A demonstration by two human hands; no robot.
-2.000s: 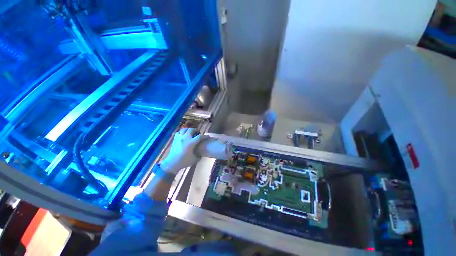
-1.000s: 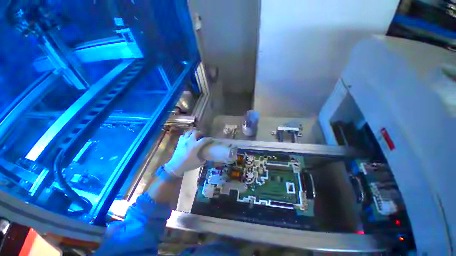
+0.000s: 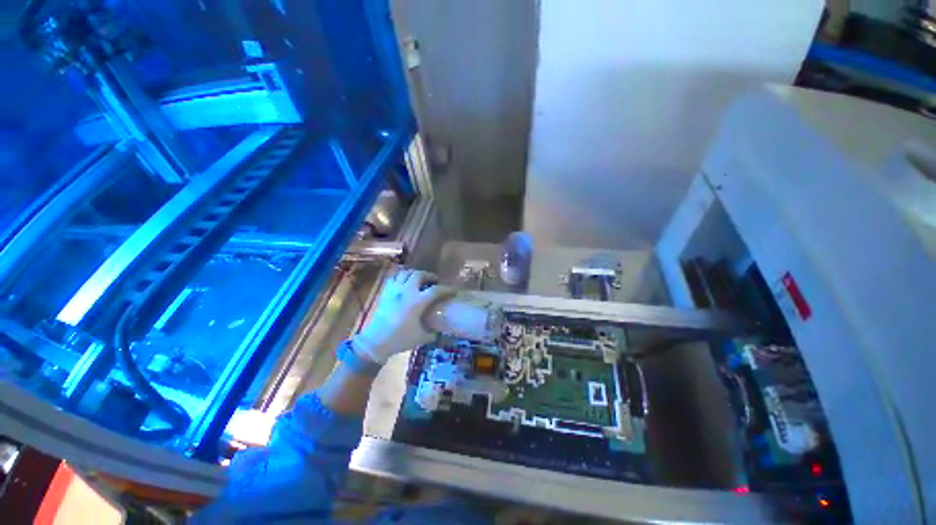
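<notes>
My left hand [image 3: 402, 316], in a pale glove with a blue sleeve, comes in from the lower left. It is shut on a pale grey-white cylinder [image 3: 464, 320], tilted sideways over the upper left part of the board. The green circuit board [image 3: 575, 379] has white outlines and an orange-brown component and lies in a flat black carrier [image 3: 493, 435] between two rails. The cylinder and hand hide part of the board's upper left corner. My right hand is not in view.
Silver conveyor rails run behind [image 3: 585, 306] and in front [image 3: 441, 477] of the board. A small bluish-grey bottle [image 3: 516, 258] stands behind the rear rail. A blue-windowed machine [image 3: 205, 246] is left, a white machine [image 3: 811, 205] right, with another board [image 3: 785, 410] at its opening.
The view has shifted, so the scene sits further left than two seconds ago. The cylinder has moved slightly over the board's upper left part and now covers one orange-brown component.
</notes>
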